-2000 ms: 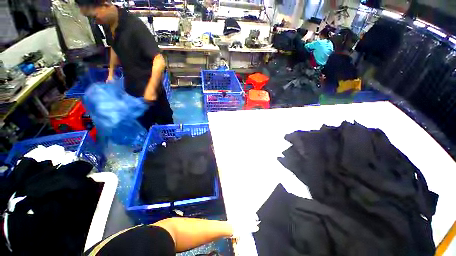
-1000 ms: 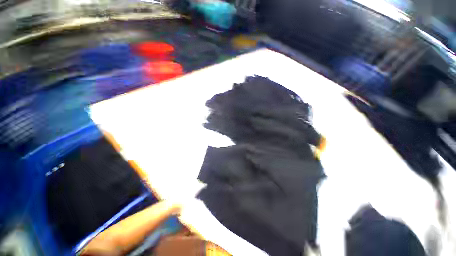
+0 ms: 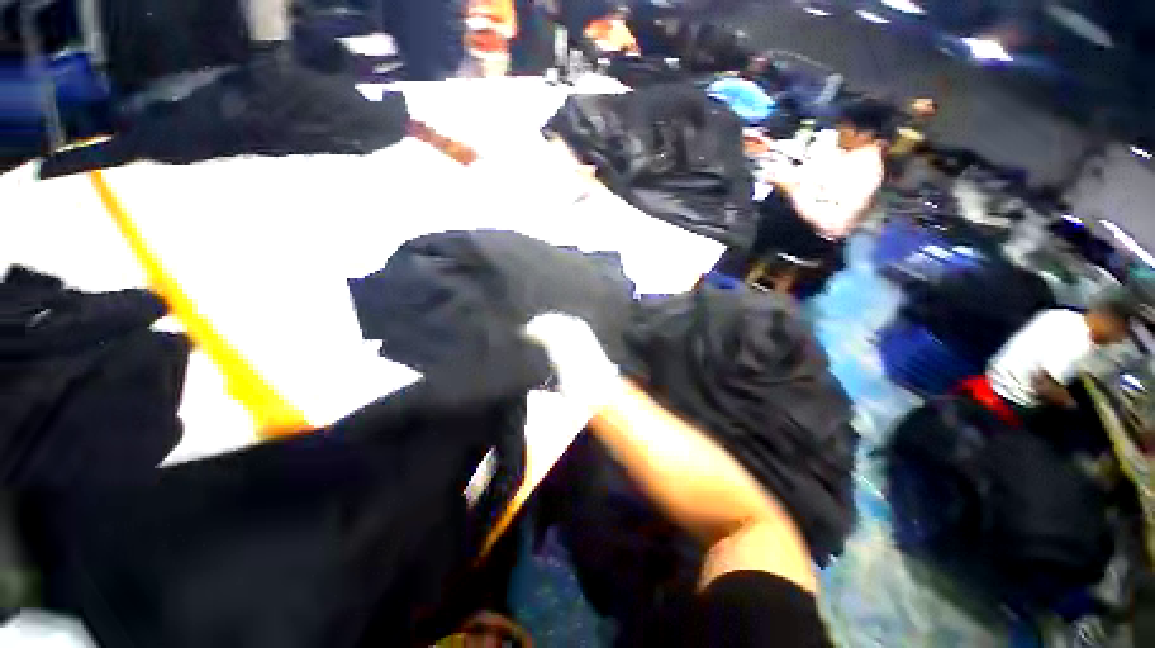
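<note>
My right hand (image 3: 573, 357), in a white glove, grips a black garment (image 3: 304, 506) at the near right side of the white-topped table. The cloth stretches from the hand across the lower left of the view. A crumpled black pile (image 3: 469, 285) lies on the table just beyond the hand. More black cloth (image 3: 747, 392) bulges and droops over the table edge to the right. A white patch at the bottom left corner (image 3: 44, 630) may be my left glove, cut off by the edge; its fingers are hidden.
The white table (image 3: 291, 241) has a yellow tape strip (image 3: 190, 314). Black pieces (image 3: 82, 367) lie at left, a dark heap (image 3: 266, 114) at far left, shiny black garments (image 3: 665, 146) at far right. A reddish-brown bundle (image 3: 441, 142) lies between. People sit at right beyond the blue floor (image 3: 861, 329).
The view has swung right, from the crates and the left pile to the table's right side. My right hand has come into view on black cloth; my left arm has left the view.
</note>
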